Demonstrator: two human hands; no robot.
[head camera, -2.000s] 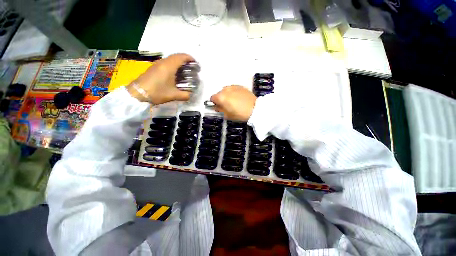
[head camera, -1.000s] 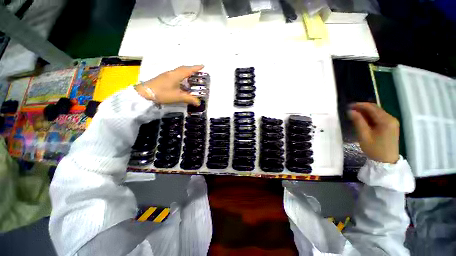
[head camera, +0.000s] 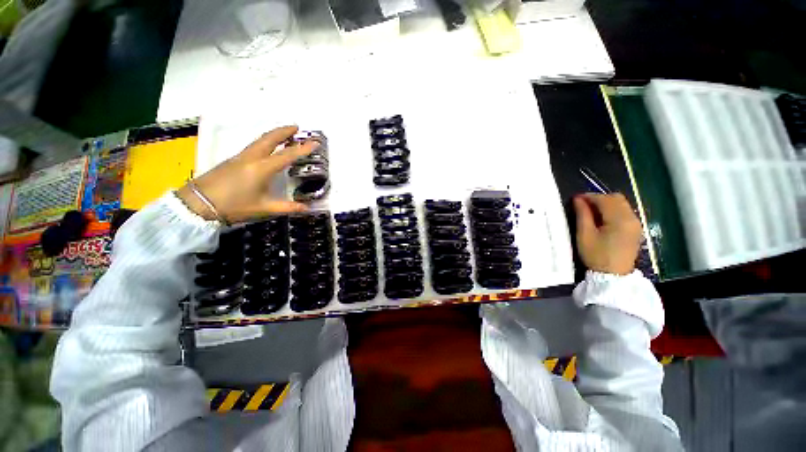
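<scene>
My left hand (head camera: 256, 177) is around a short stack of silver-marked housings (head camera: 310, 165) on the white tray (head camera: 468, 115), thumb and fingers spread at its left side. I cannot tell whether it grips them. Glossy black housings (head camera: 357, 256) stand in several columns along the tray's near side. Another short column of housings (head camera: 390, 151) lies farther back. Tiny black parts (head camera: 517, 213) lie loose at the tray's right. My right hand (head camera: 606, 231) is on the black surface right of the tray, fingers curled. What it holds, if anything, is not visible. A thin metallic sliver (head camera: 596, 181) lies just behind it.
A yellow sheet (head camera: 161, 176) and a colourful printed sheet (head camera: 53, 256) with round black pieces (head camera: 64, 233) lie left. A clear round container (head camera: 254, 31) and a pale yellow strip (head camera: 497, 32) are behind. A white slotted tray (head camera: 733, 177) is on the green mat to the right.
My right hand has gone from the tray's middle to the black surface on the right, its fingers now curled. My left hand stays at the silver-marked stack. The view has shifted.
</scene>
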